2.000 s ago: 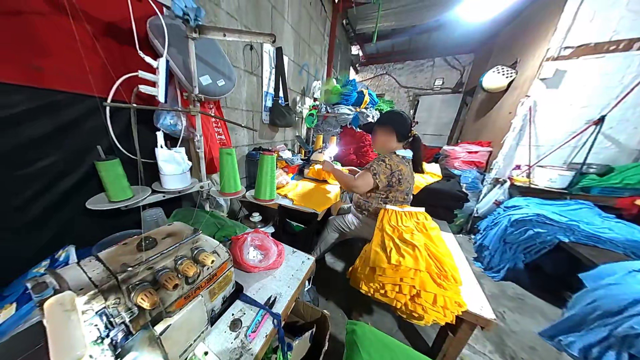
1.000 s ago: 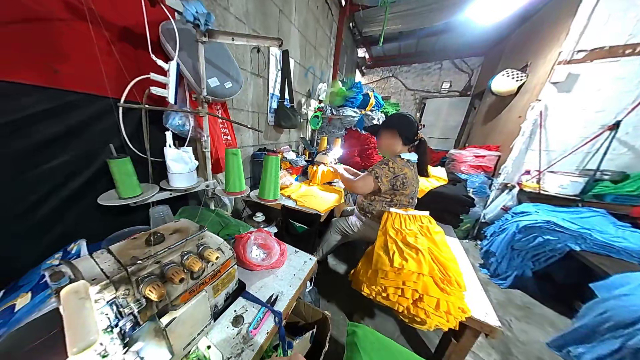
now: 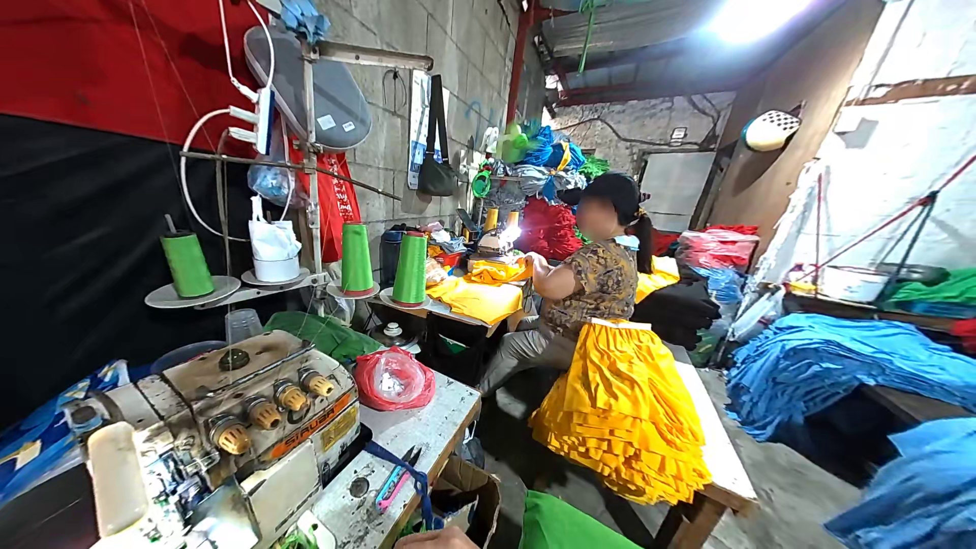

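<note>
Only a small part of one hand, seemingly my right hand (image 3: pixel 436 539), shows at the bottom edge, beside a cardboard box (image 3: pixel 492 499); its fingers are mostly cut off, so its hold cannot be told. My left hand is out of view. A Siruba overlock sewing machine (image 3: pixel 252 412) stands at the lower left. On its white table (image 3: pixel 450 408) lie thread snips (image 3: pixel 394 484) with blue and pink parts, a dark blue strap (image 3: pixel 408 465) and a red plastic bag (image 3: pixel 394 379). Green cloth (image 3: pixel 572 522) lies at bottom centre.
Green thread cones (image 3: pixel 412 271) stand on a rack behind the machine. A person (image 3: pixel 595 274) sits at another sewing machine (image 3: pixel 496 242) with yellow cloth (image 3: pixel 480 297). Gathered yellow fabric (image 3: pixel 625 404) hangs over a bench (image 3: pixel 724 457). Blue fabric piles (image 3: pixel 846 366) are at right.
Part of a hand now shows at the bottom edge, where none was seen before. The seated person's hands stay near the yellow cloth.
</note>
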